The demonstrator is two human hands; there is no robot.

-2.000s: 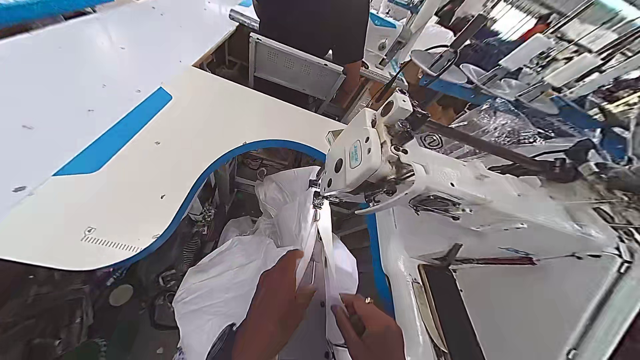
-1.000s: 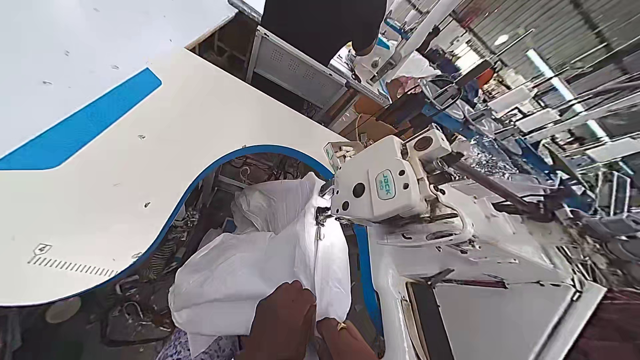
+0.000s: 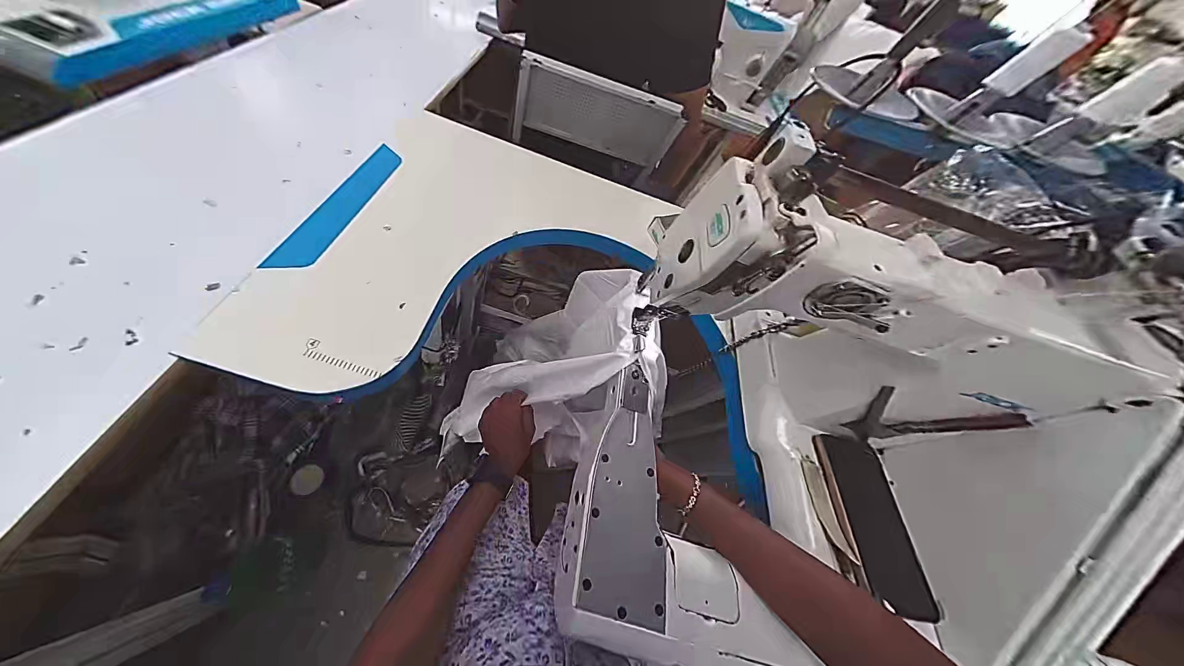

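White fabric (image 3: 546, 379) hangs around the narrow arm bed (image 3: 624, 509) of an industrial sewing machine (image 3: 721, 240), with its upper part under the needle area. My left hand (image 3: 508, 427) is closed on a fold of the fabric, left of the bed. On the bed's right side is my right hand (image 3: 668, 483), a bracelet at its wrist; its fingers are hidden behind the bed, so its hold cannot be seen.
A white worktable (image 3: 324, 213) with a curved blue edge wraps around the machine on the left. A dark phone-like slab (image 3: 879, 527) lies on the machine's right side. Beyond the table, a person in dark clothing (image 3: 620, 42) is beside a metal chair back (image 3: 601, 109).
My hands have moved apart: the left now pulls the fabric out to the left, and the right has gone to the bed's right side. The arm bed is now exposed.
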